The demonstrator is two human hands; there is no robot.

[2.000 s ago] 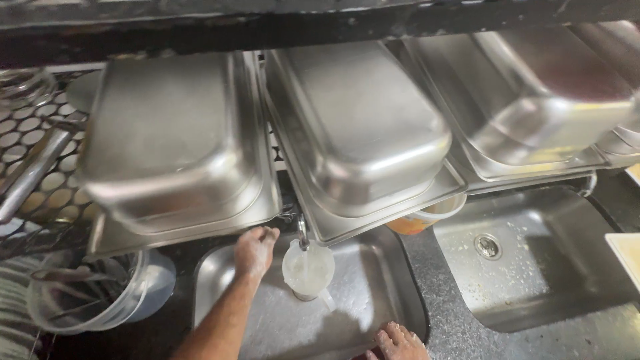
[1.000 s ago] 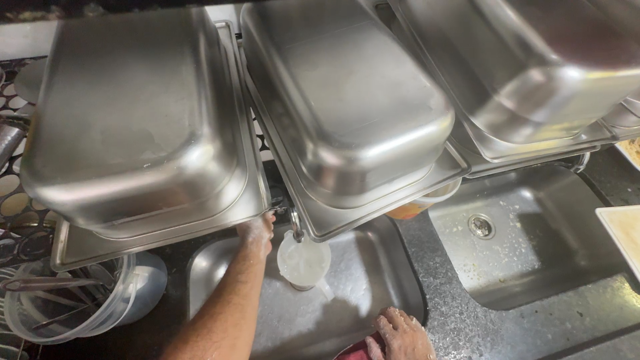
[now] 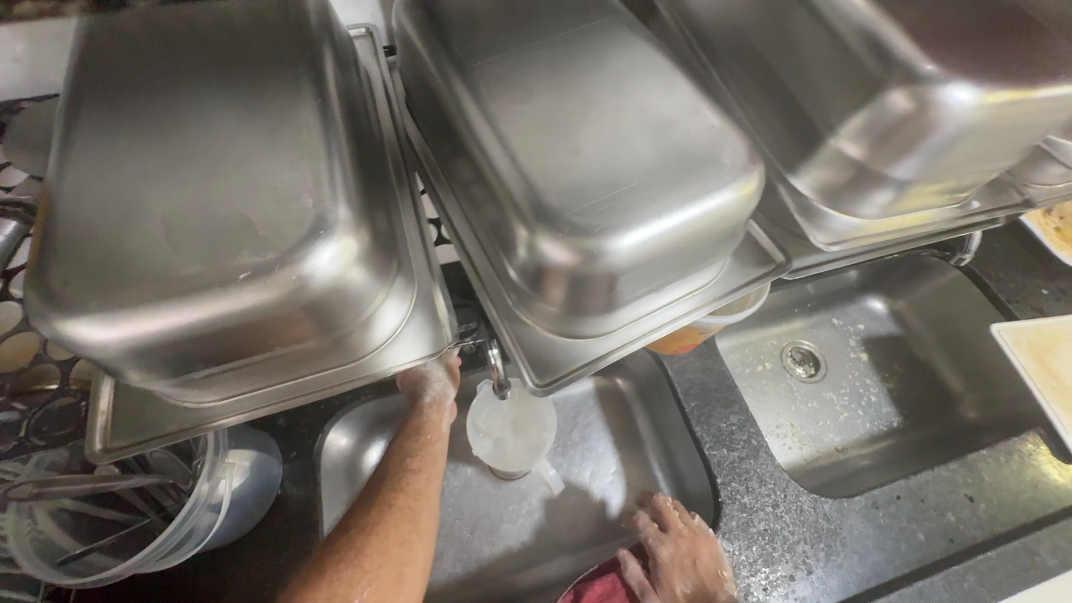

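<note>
A translucent plastic measuring jug point(image 3: 511, 429) stands under the metal faucet point(image 3: 497, 368) in the left steel sink basin point(image 3: 603, 469); its handle points to the lower right. My left hand point(image 3: 431, 385), dusted with white residue, reaches behind the jug's left side, at the faucet's base beneath the edge of a steel pan; its fingertips are partly hidden, and so is what they touch. My right hand point(image 3: 678, 548), also whitened, rests near the basin's front right edge, beside red cloth point(image 3: 605, 584), fingers slightly spread. Whether it holds the cloth cannot be told.
Several upturned deep steel pans point(image 3: 578, 151) on flat trays point(image 3: 628, 356) overhang the sinks. A clear bucket point(image 3: 193, 519) with utensils stands at left. The right basin point(image 3: 904, 360) has food bits around its drain point(image 3: 802, 361). A tub point(image 3: 712, 322) sits between the basins, partly under a tray.
The view has come closer to the pans. My left hand has slid further behind the tray's edge, where it was plainly visible two seconds ago. The jug stays under the faucet.
</note>
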